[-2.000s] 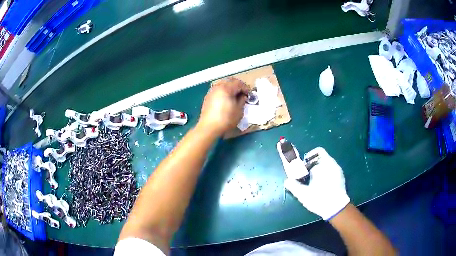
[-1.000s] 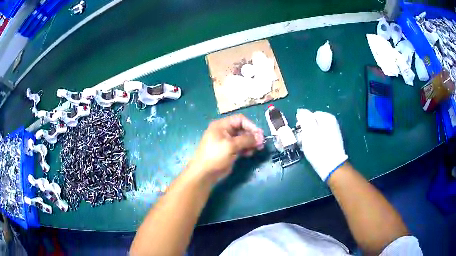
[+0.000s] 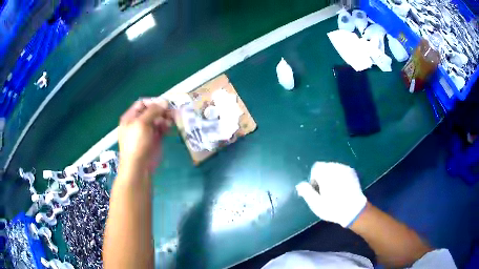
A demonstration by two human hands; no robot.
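Observation:
My left hand (image 3: 141, 134), bare and blurred, is raised at the left edge of the cardboard pad (image 3: 245, 122). Its fingers are closed on a blurred white handle unit (image 3: 181, 107), which overlaps the pad. White grease (image 3: 228, 113) lies on the pad. My right hand (image 3: 336, 194), in a white glove, is over the bench at the right with fingers curled; a small dark spot shows between thumb and fingers, and I cannot tell if it is a held part. Handle units (image 3: 65, 189) stand in rows at the left, partly hidden by my left forearm.
A heap of small metal parts (image 3: 84, 226) lies at the lower left, beside a blue bin (image 3: 38, 244). A white squeeze bottle (image 3: 285, 74), a dark phone (image 3: 357, 101), crumpled white tissue (image 3: 353, 50) and a blue parts bin (image 3: 391, 23) are at the right. A pale rail (image 3: 252, 50) runs behind.
The handle unit has left my gloved hand and is in my left hand, which has moved left and away from me. My right hand has moved apart from it. The view has shifted right.

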